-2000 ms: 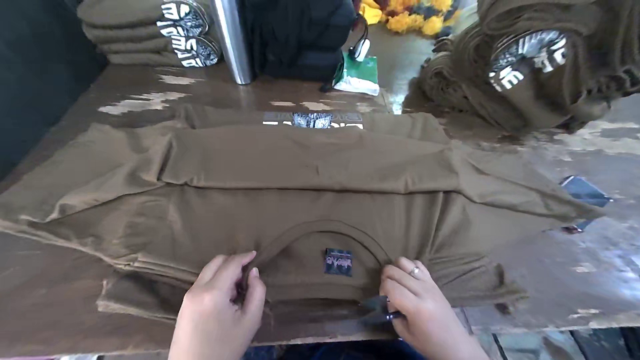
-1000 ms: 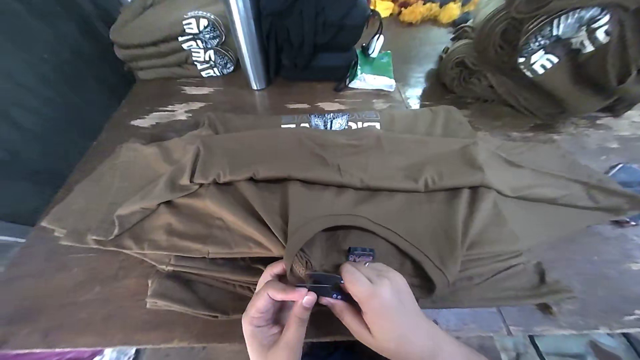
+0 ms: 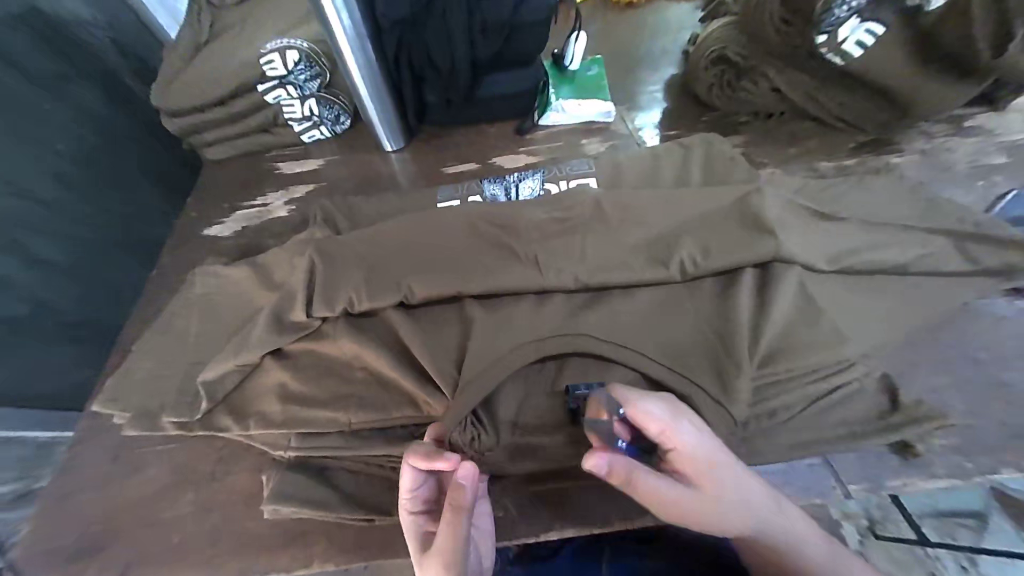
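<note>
A brown T-shirt (image 3: 544, 248) lies spread over other brown garments on the table, its round neckline facing me. At the left side of the neckline, my left hand (image 3: 448, 504) pinches the collar edge between thumb and fingers. My right hand (image 3: 680, 472) holds a small dark cutting tool with metal blades, probably thread snips (image 3: 608, 420), over the neck opening. Just beside the blades is a dark neck label (image 3: 580, 392) inside the collar. Part of a printed design (image 3: 516, 186) shows at the far edge of the pile.
Folded brown shirts (image 3: 240, 96) are stacked at the back left beside a metal pole (image 3: 364, 80). Black fabric (image 3: 464, 64) and a green-and-white packet (image 3: 578, 92) lie behind the shirt. More brown garments (image 3: 800, 64) are heaped at the back right of the worn table (image 3: 160, 496).
My hands were together at the collar one second ago; now they are apart, the right one moved right with the tool. The view has shifted closer to the shirt.
</note>
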